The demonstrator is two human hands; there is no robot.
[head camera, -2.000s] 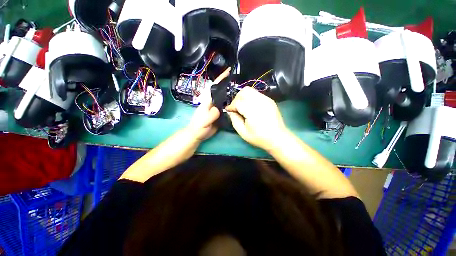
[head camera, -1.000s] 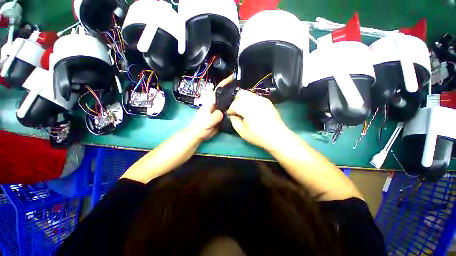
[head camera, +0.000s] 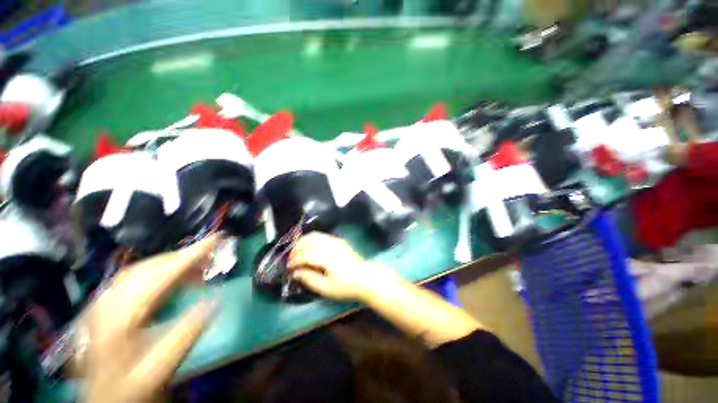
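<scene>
The picture is blurred. A black camera head (head camera: 272, 271) with thin coloured wires (head camera: 294, 236) lies at the bench edge below a white and black camera housing (head camera: 299, 179). My right hand (head camera: 327, 266) has curled fingers closed on the right side of the camera head, by its wires; the fingertips are blurred. My left hand (head camera: 146, 319) is raised at the lower left, away from that head, with fingers spread and nothing in it. Another open head with a silvery board (head camera: 221, 258) is just beyond its fingers.
More housings with red caps (head camera: 508, 154) line the green bench (head camera: 272, 324) on both sides. The green conveyor (head camera: 346, 71) runs behind. A blue mesh crate (head camera: 586, 315) and brown cardboard (head camera: 496, 303) are below right. A person's red sleeve (head camera: 685, 193) is at the far right.
The view has swung up and to the right. My left hand has let go of the black camera head and moved left, opening. My right hand stays at the head, which sits lower by the housing.
</scene>
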